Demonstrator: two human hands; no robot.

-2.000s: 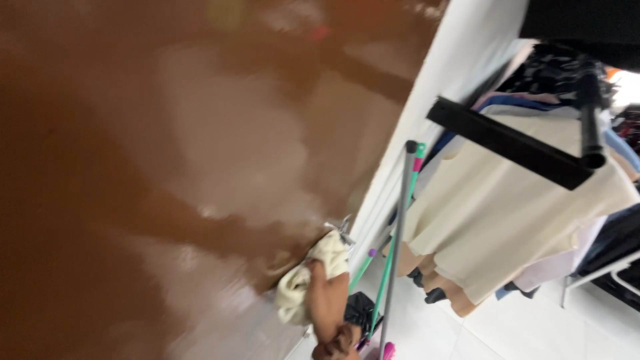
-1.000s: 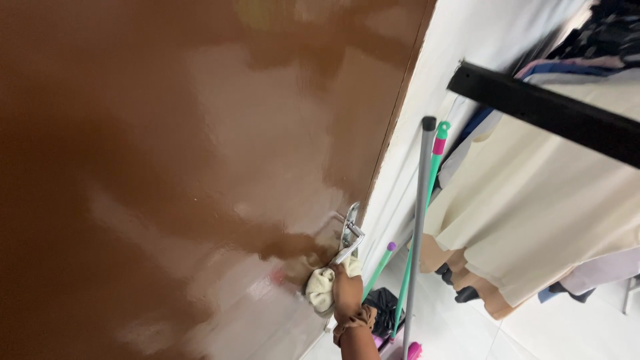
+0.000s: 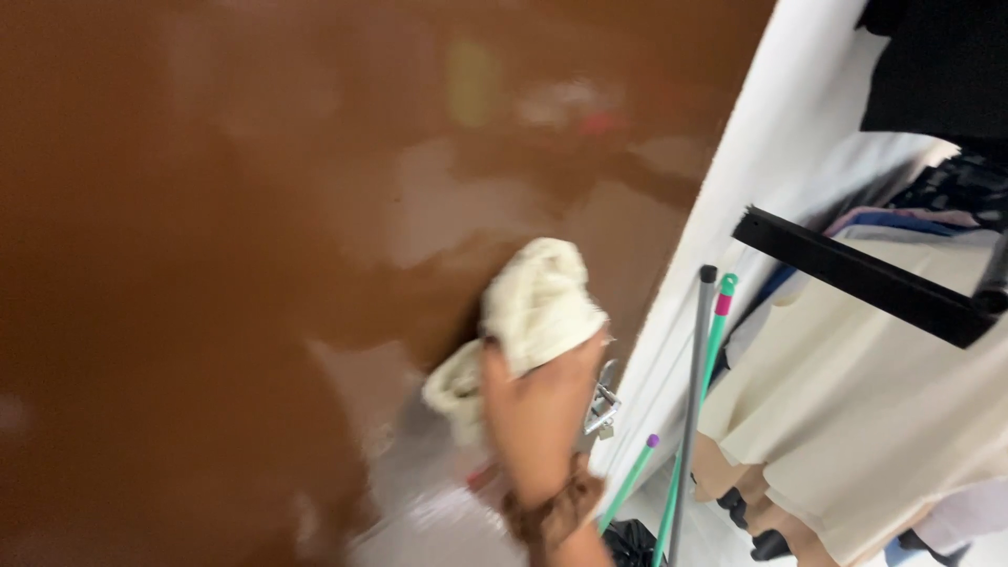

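Observation:
A crumpled cream cloth is in my right hand, pressed to the glossy brown door. The back of this hand faces me, and a brown scrunchie circles its wrist. Hand and cloth are blurred. Just right of the hand is the metal door latch with a small padlock, near the door's edge. My left hand is not in view.
Grey and green poles lean by the white wall. A shorter green handle and a black plastic bag are low down. Right of them, clothes hang below a black metal bar.
My right hand has moved with the cloth from beside the latch up and left onto the door's surface. The view has shifted too.

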